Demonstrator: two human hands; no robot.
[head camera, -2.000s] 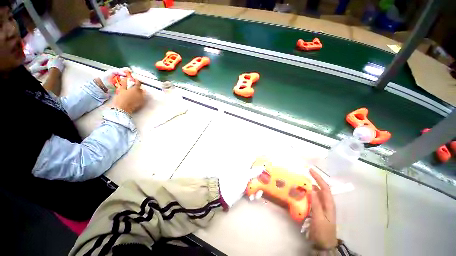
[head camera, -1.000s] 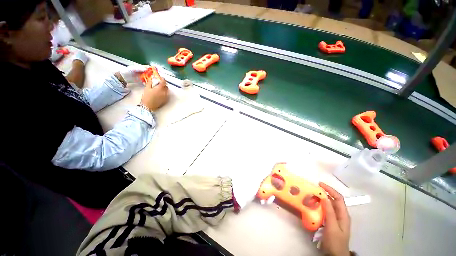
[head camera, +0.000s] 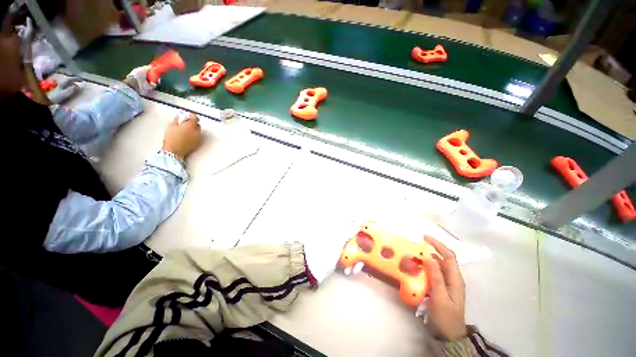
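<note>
An orange controller shell (head camera: 389, 256) is held over the white bench, its round and oblong openings showing. My left hand (head camera: 331, 259), in a white glove that blends into the bright bench, holds the shell's left end; white fingertips show at its lower edge. My bare right hand (head camera: 445, 291) holds the shell's right end, fingers along its side. Something white shows below my right fingers; I cannot tell what it is.
A translucent bottle (head camera: 480, 205) with a round clear top stands by the belt edge. A white strip (head camera: 475, 254) lies near it. The green conveyor belt (head camera: 376, 132) carries several orange shells. A slanting grey post (head camera: 593, 190) stands right. A neighbour (head camera: 111, 202) sits left, one hand holding a shell over the belt.
The shells on the belt have moved left. The neighbour's gloved hand has moved a shell from the bench side out over the belt. My hands keep the same hold; the view has shifted.
</note>
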